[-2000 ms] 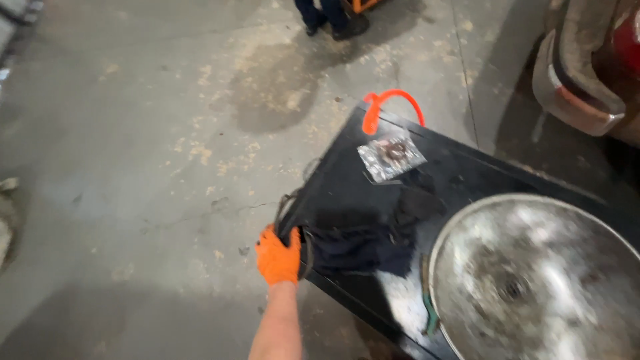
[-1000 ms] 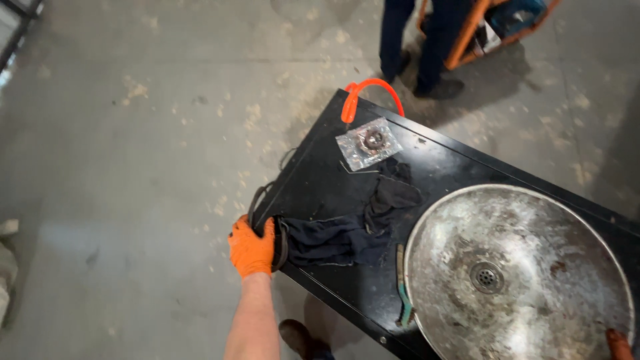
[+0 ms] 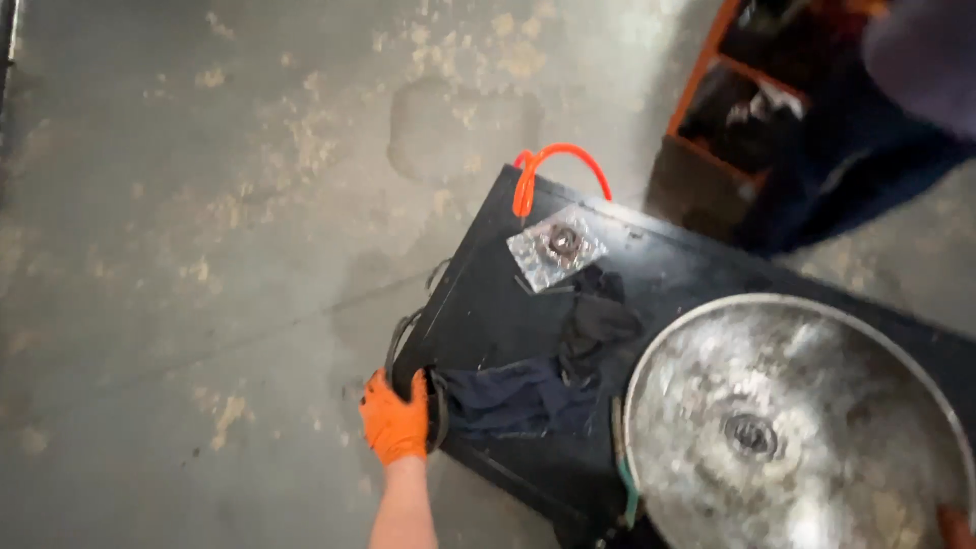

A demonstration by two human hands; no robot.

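Observation:
My left hand point(image 3: 395, 418), in an orange glove, grips the corner of a black metal cart top point(image 3: 496, 320), beside a dark ring-like rim. A dark blue cloth point(image 3: 518, 396) lies right of that hand, with a blackish cloth point(image 3: 598, 328) against it. On the right of the top rests a round, stained metal basin point(image 3: 793, 496) with a drain-like centre. My right hand point(image 3: 955, 526) shows only as a blurred bit at the basin's lower right edge; its grip cannot be made out. Green-handled pliers or a similar tool point(image 3: 627, 480) lie along the basin's left side.
Near the far corner lie a clear plastic bag point(image 3: 558, 245) holding a ring-shaped part and an orange loop of hose or cord point(image 3: 568, 152). At upper right a person in dark trousers point(image 3: 831, 183) stands by an orange-framed cart point(image 3: 705, 76). Black cables point(image 3: 400, 332) hang at the left edge.
The person in dark trousers and the orange-framed cart now show nearer to the black top. My left hand stays at its corner. The view has shifted.

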